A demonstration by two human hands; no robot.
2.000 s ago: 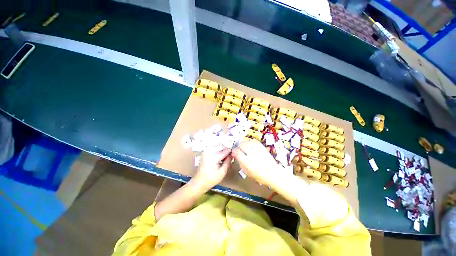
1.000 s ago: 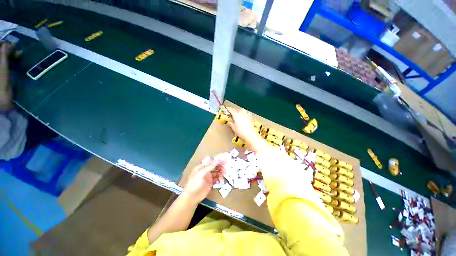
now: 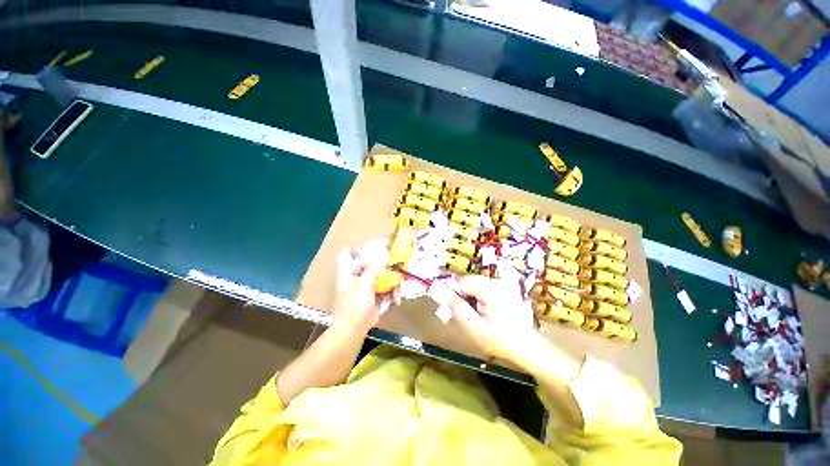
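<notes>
My left hand (image 3: 357,284) is at the left part of the cardboard, shut on a yellow toy car body (image 3: 395,259) that stands tilted. Red wires run from the car body to a white wired component (image 3: 443,293) at the fingertips of my right hand (image 3: 482,309). My right fingers are closed on this component. White pieces (image 3: 426,246) lie in a heap behind and between my hands. Other yellow car bodies (image 3: 604,273) stand in rows on the brown cardboard sheet (image 3: 350,218). One car body (image 3: 387,162) lies at its upper left corner.
A spare pile of wired components (image 3: 769,341) lies on the green bench at right. A pale post (image 3: 339,82) rises behind the cardboard. A phone-like device (image 3: 62,128) is at left. Yellow parts (image 3: 568,181) lie on the green belt (image 3: 455,118). Part of another person shows at the left edge.
My right hand has come back from the upper left car bodies to the middle front. A car body is now in my left hand. The head view has shifted.
</notes>
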